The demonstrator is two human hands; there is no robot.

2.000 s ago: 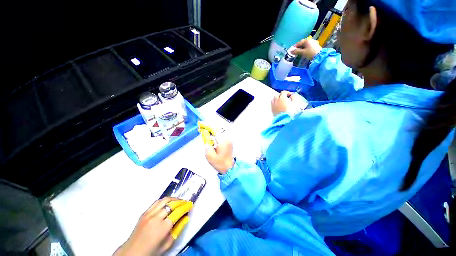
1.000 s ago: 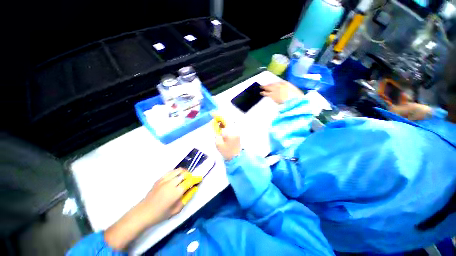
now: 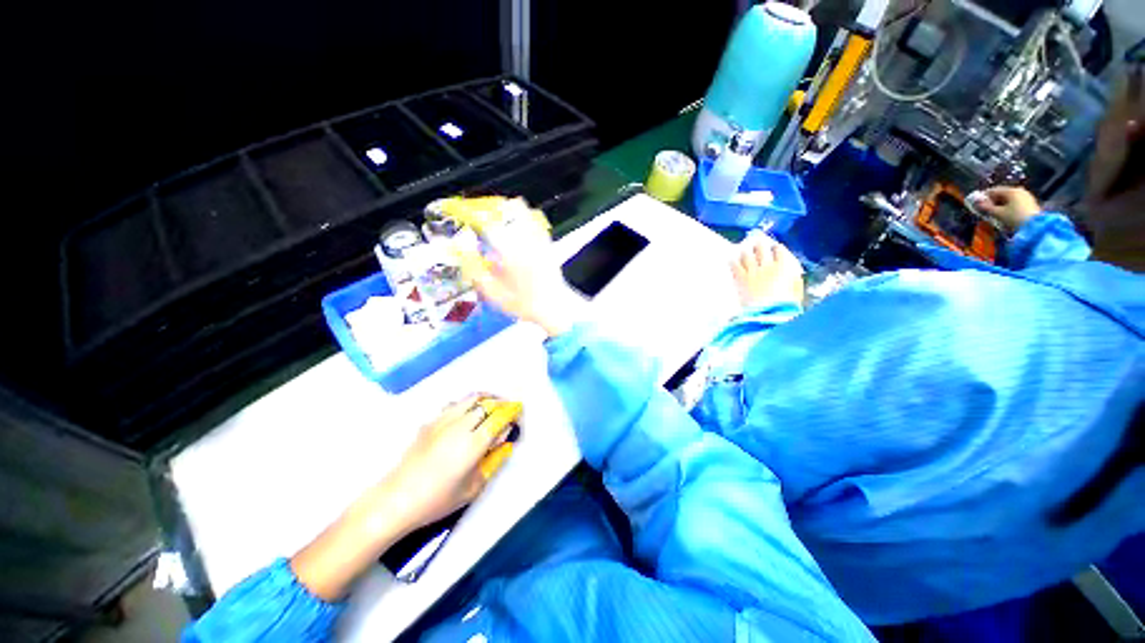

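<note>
My left hand (image 3: 452,459), with yellow finger cots, lies over a dark glossy phone (image 3: 421,546) on the white bench top (image 3: 276,440). My hand and wrist hide most of the phone; a dark end also shows by my fingertips. My right hand (image 3: 502,270), also with yellow cots, is raised at the bottles and blurred. A whitish piece, apparently a wipe (image 3: 517,229), is between its fingers. Two bottles with metallic tops (image 3: 402,258) stand in the blue bin (image 3: 421,368) beside white wipes (image 3: 377,329). My right fingers overlap the farther bottle's top.
Black compartment trays (image 3: 283,189) are stacked behind the bench. Another black phone (image 3: 605,258) lies farther right, near a neighbour's hand (image 3: 768,274). A yellow roll (image 3: 671,176), a second blue bin (image 3: 766,216) and a turquoise container (image 3: 760,75) stand at the far end.
My right hand has moved up and away to the bottle tops. My left hand now covers the phone's far end, and its near part shows under my wrist. The neighbour's hand has left the other phone.
</note>
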